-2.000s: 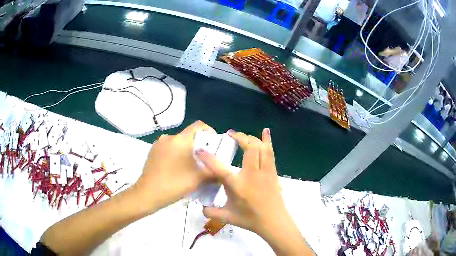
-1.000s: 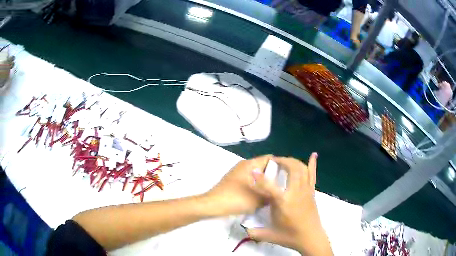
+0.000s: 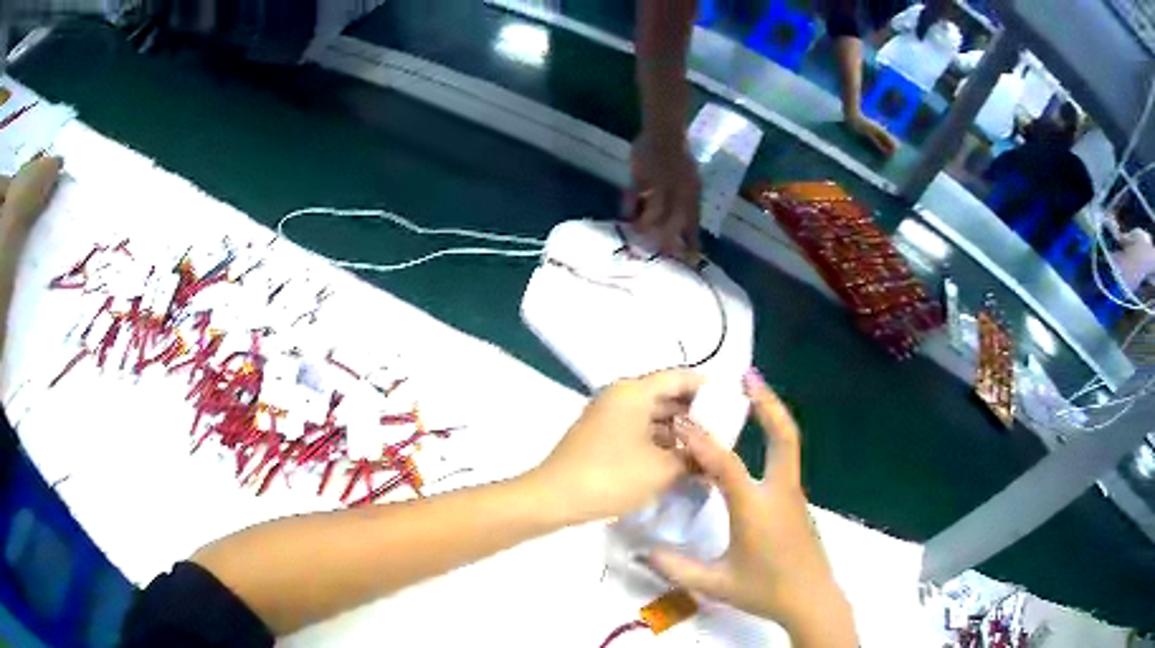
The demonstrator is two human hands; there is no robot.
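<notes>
My left hand (image 3: 621, 449) is curled, its fingertips around the top of a small white part (image 3: 678, 509), blurred and mostly hidden between my hands. My right hand (image 3: 766, 538) has its fingers and thumb spread; one fingertip meets my left fingers. An orange film part (image 3: 668, 611) with red wires lies below my right thumb on the white bench cover. Behind my hands, a white rounded panel (image 3: 608, 310) with a dark wire harness (image 3: 725, 329) lies on the green belt. Its near edge is hidden by my hands.
Another person's hand (image 3: 665, 190) reaches down onto the panel; another hand (image 3: 28, 190) is at the left edge. Loose red-wired parts (image 3: 260, 411) are piled left, more (image 3: 982, 614) lower right. Orange strips (image 3: 855, 260) lie beyond the belt. A grey post (image 3: 1039, 487) slants at right.
Another person's arm has come in from the top onto the panel. The panel has shifted right and nearer my hands. My right fingers have spread wider. The view has swung right since the first frame.
</notes>
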